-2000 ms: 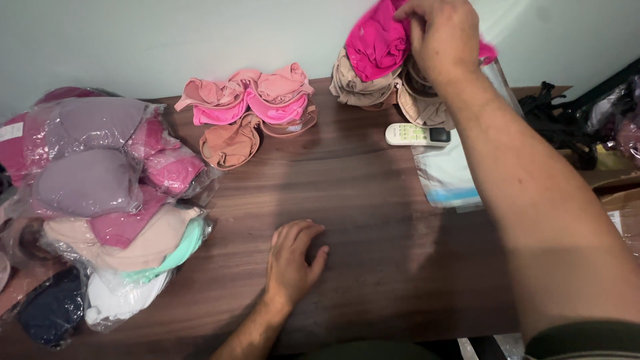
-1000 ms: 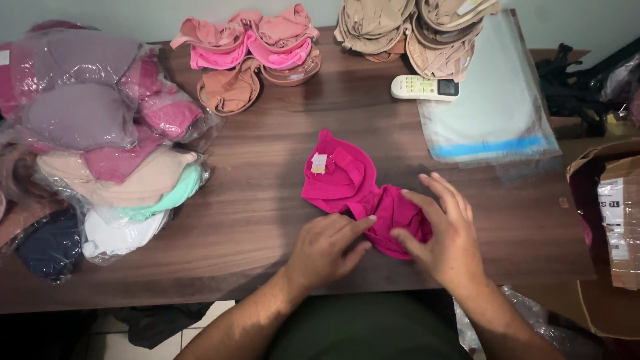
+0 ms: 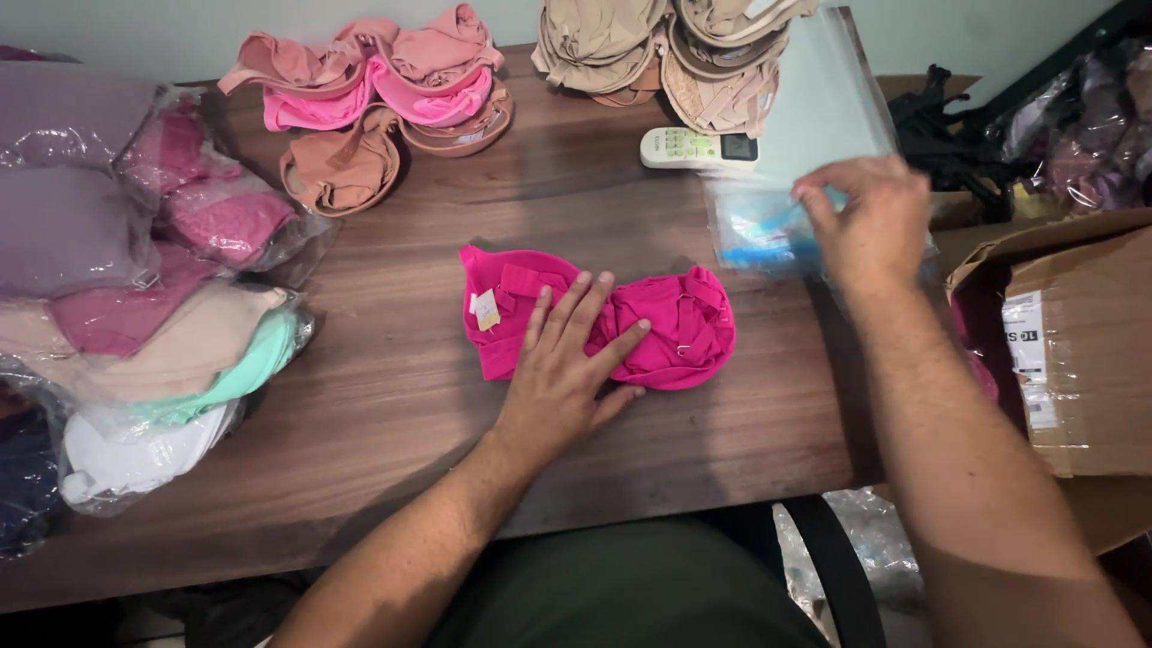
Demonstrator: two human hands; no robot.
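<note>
A magenta bra (image 3: 675,333) lies on the wooden table with its straps folded into the cups and a small tag in the left cup. My left hand (image 3: 571,351) rests flat on its middle, fingers spread. Over the right part of the table, my right hand (image 3: 864,225) pinches the edge of a clear plastic bag (image 3: 765,234) with a blue strip; the hand and bag are blurred. More clear bags (image 3: 828,99) lie beneath and behind it.
Bagged bras (image 3: 72,216) are heaped at the left. Pink and brown bras (image 3: 387,81) and beige bras (image 3: 603,45) stand stacked at the back. A white remote control (image 3: 697,148) lies near the bags. An opened cardboard box (image 3: 1080,351) is at the right, beside a chair armrest (image 3: 832,567).
The magenta bra, lifted at the back stack two seconds ago, now lies in front of me. My right hand has left it and moved right to the bags. My left hand has come onto the bra.
</note>
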